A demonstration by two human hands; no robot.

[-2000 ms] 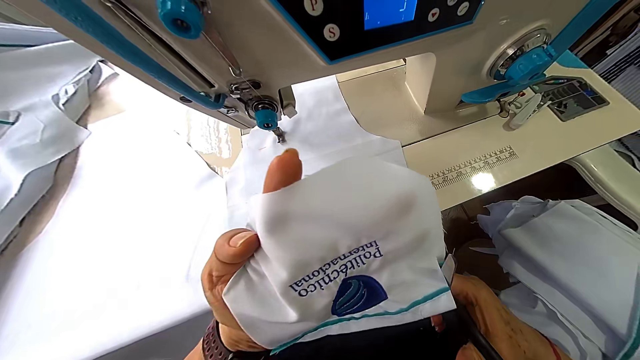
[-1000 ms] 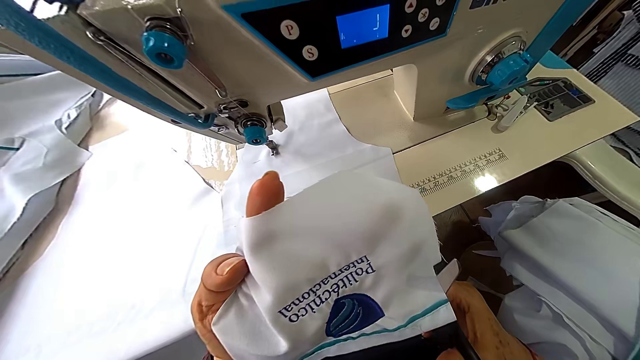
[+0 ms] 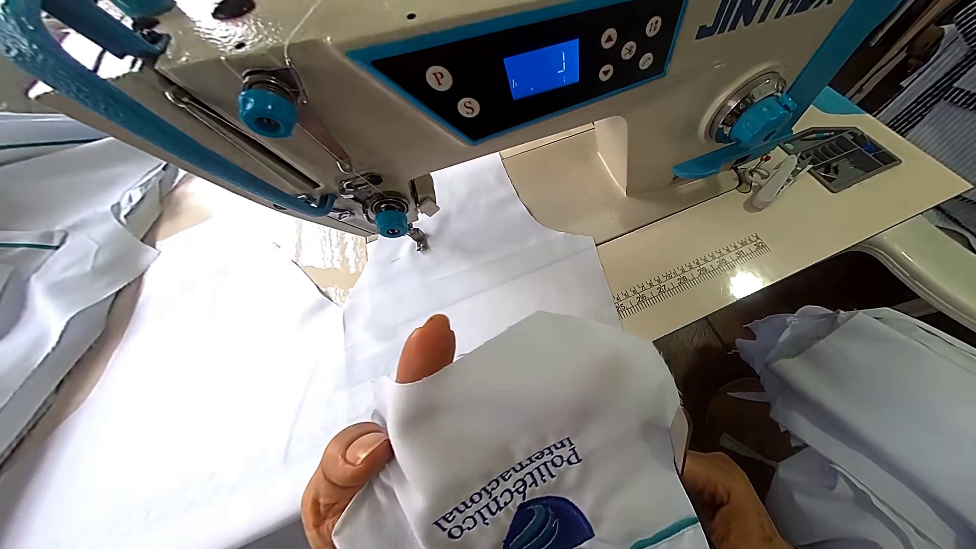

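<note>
A white fabric piece with blue embroidery (image 3: 534,396) and teal piping is held up near the camera. My left hand (image 3: 358,457) pinches its left edge, with a fingertip showing above the cloth. My right hand (image 3: 728,496) is at its right edge, mostly hidden behind it, and grips the cloth there. Beyond, a larger white fabric panel (image 3: 473,282) lies on the bed of an industrial sewing machine (image 3: 473,130), passing under the presser foot (image 3: 418,239).
More white cloth (image 3: 206,366) spreads over the table at left, beside folded pieces with teal piping (image 3: 69,198). A stack of white cut fabric (image 3: 877,389) is at lower right. A printed ruler scale (image 3: 690,274) and a thread snipper (image 3: 781,183) are on the machine table.
The embroidered piece and both hands have moved lower in the view; less of the embroidery's lower part and the piping shows now. Both hands still hold the cloth.
</note>
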